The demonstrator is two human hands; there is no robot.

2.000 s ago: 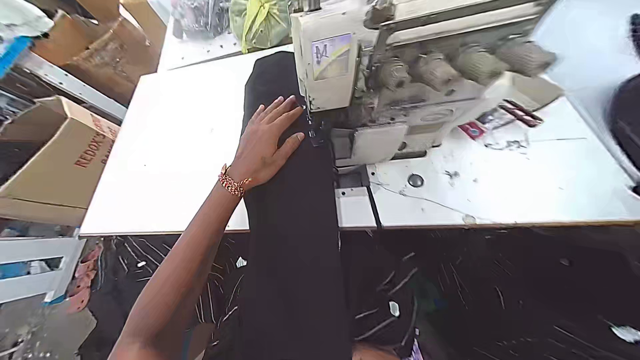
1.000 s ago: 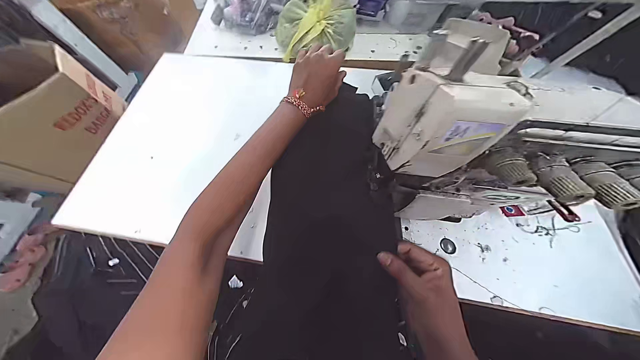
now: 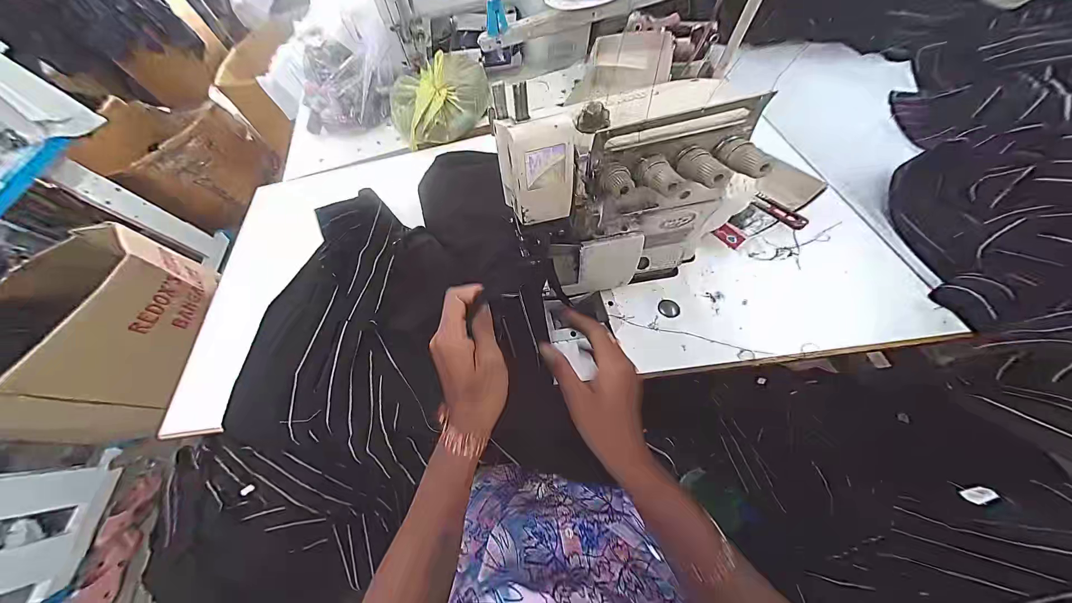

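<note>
Black fabric [image 3: 352, 335] with loose white threads lies bunched over the table's left part and hangs down from its front edge. An overlock sewing machine [image 3: 636, 184] stands behind and to the right, with the cloth up against its needle area. My left hand [image 3: 471, 368] is on the cloth just in front of the machine, thumb and forefinger close around a fold. To its right, my right hand [image 3: 599, 385] is at the cloth's right edge, thumb and forefinger apart; whether it grips any cloth is unclear.
A white table [image 3: 837, 310] carries a small red-handled tool [image 3: 780, 212] and thread scraps right of the machine. Behind stands a green bag tied with yellow [image 3: 440, 99]. An open cardboard box [image 3: 109, 335] is at the left. More dark cloth [image 3: 997, 193] lies at the right.
My left hand has come back from the far end of the cloth to the machine's front. Thread-covered black cloth now lies spread over the table's left part. The view has shifted.
</note>
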